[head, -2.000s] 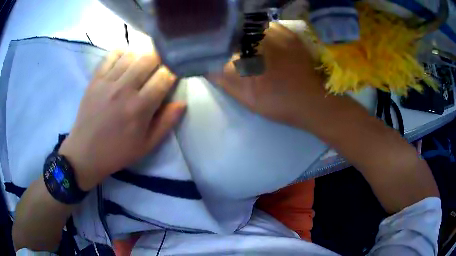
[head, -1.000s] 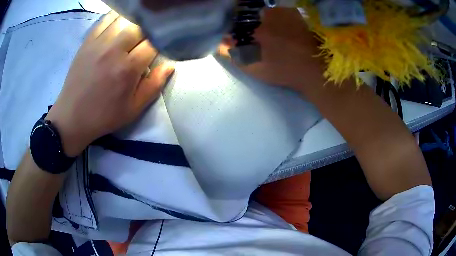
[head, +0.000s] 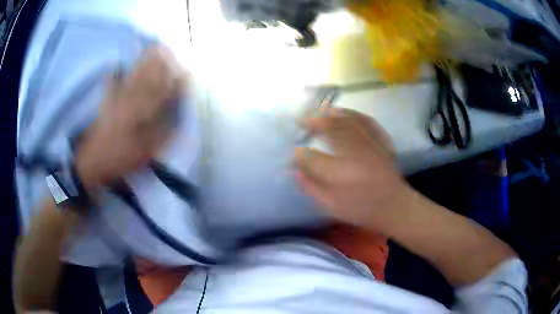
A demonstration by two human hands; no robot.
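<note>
The light grey-white fabric panel (head: 245, 178) lies in front of me, blurred, with dark bands at its lower left and a dark lower edge. My left hand (head: 132, 119) is over its left part, strongly blurred; whether it grips cloth cannot be told. My right hand (head: 344, 162) is at the panel's right side with thumb and fingers bent towards the cloth; the blur hides whether they pinch it. The presser foot area (head: 304, 34) shows at the top under strong glare.
Black-handled scissors (head: 451, 116) lie on the right of the white table (head: 399, 116). A yellow fluffy bundle (head: 402, 43) hangs at the top right. A black flat object (head: 497, 89) lies right of the scissors. The table's front edge runs below the scissors.
The view has shifted, and the machine head no longer covers the top centre. My right hand has come away from the needle area towards me. My left hand has changed pose. The scissors now show fully.
</note>
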